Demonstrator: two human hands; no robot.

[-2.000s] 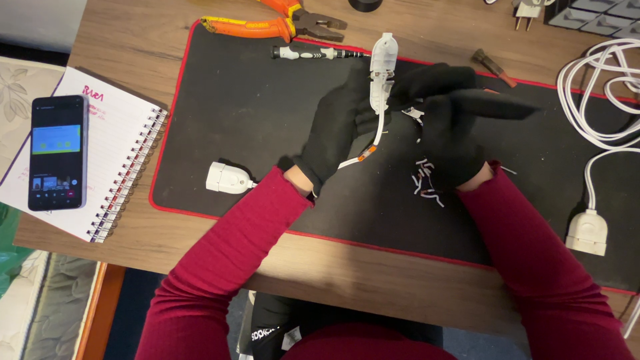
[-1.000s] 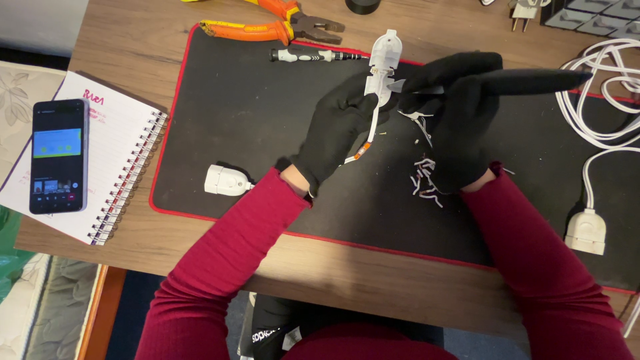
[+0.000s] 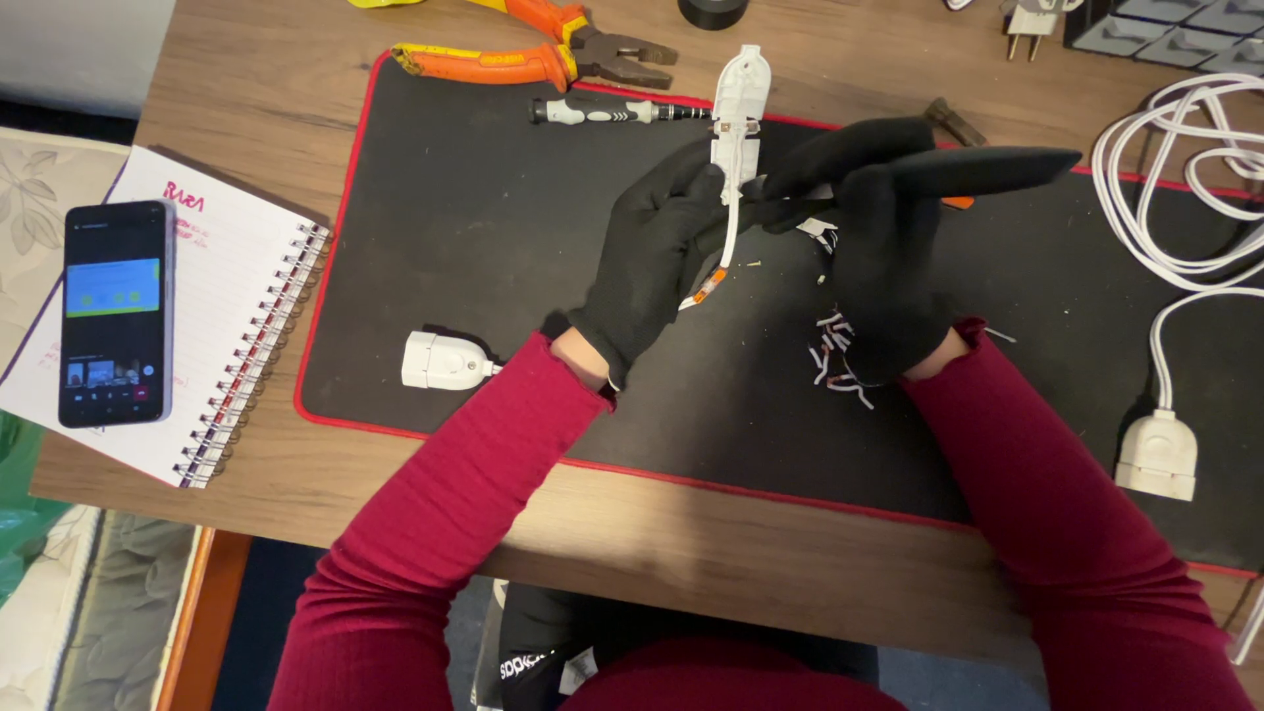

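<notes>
My left hand (image 3: 657, 237), in a black glove, grips an opened white plastic inline switch housing (image 3: 741, 89) by its lower end. A white cable (image 3: 732, 232) leaves that end and runs down to an orange-and-clear wire connector (image 3: 708, 286). My gloved right hand (image 3: 884, 237) reaches its fingertips to the housing's lower right side; a long black pointed shape crosses its back, and I cannot tell what its fingers hold. White wire scraps (image 3: 837, 360) lie beside its wrist. A white socket connector (image 3: 449, 361) rests left of my left wrist.
Orange-handled combination pliers (image 3: 533, 61) and a precision screwdriver (image 3: 617, 112) lie at the back. Coiled white cable (image 3: 1136, 188) with another white connector (image 3: 1157, 454) is at right. A phone (image 3: 116, 311) rests on a spiral notebook (image 3: 227, 306) at left. Grey drawers (image 3: 1165, 35) stand at back right.
The fingers of my right hand have shifted about the lower part of the housing, and the black pointed shape has changed its angle. My left hand keeps its hold on the housing.
</notes>
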